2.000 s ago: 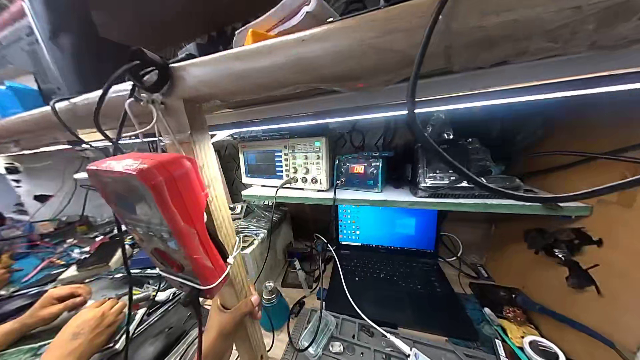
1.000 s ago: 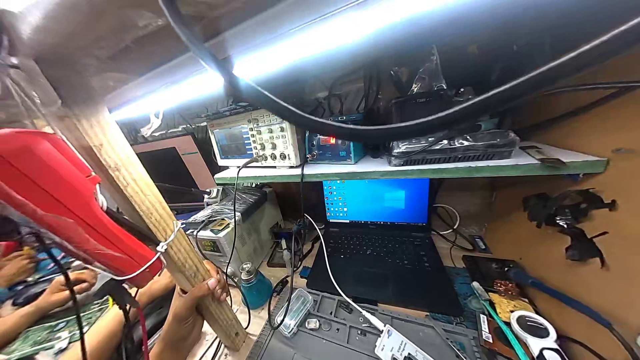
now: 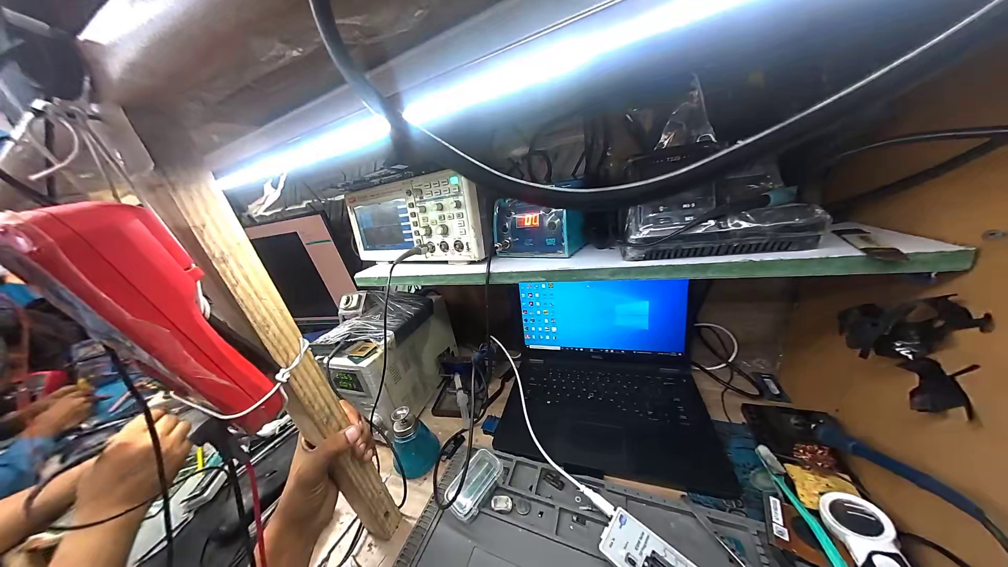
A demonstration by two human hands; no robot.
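Note:
On the left, my left hand (image 3: pixel 331 453) grips the lower part of a slanted wooden post (image 3: pixel 272 323), with its fingertips showing at the post's right side. A red-cased handheld multimeter (image 3: pixel 146 287) is tied to this post with a white cord (image 3: pixel 293 368), above and left of the hand. Black and red leads hang beneath it. To the right of the hand stands a teal bottle with a metal top (image 3: pixel 413 449). A power supply with a lit green display (image 3: pixel 386 366) sits behind. My right hand is not in view.
An oscilloscope (image 3: pixel 417 216) and a blue unit with red digits (image 3: pixel 531 227) stand on the shelf (image 3: pixel 669 265). Below are an open laptop (image 3: pixel 614 409), a grey work mat (image 3: pixel 535 539) and a white magnifier (image 3: pixel 862 524). At left, other people's hands (image 3: pixel 138 457) work near the cables.
The view has shifted, bringing more of the bench near the post into sight. My left hand stays on the post throughout.

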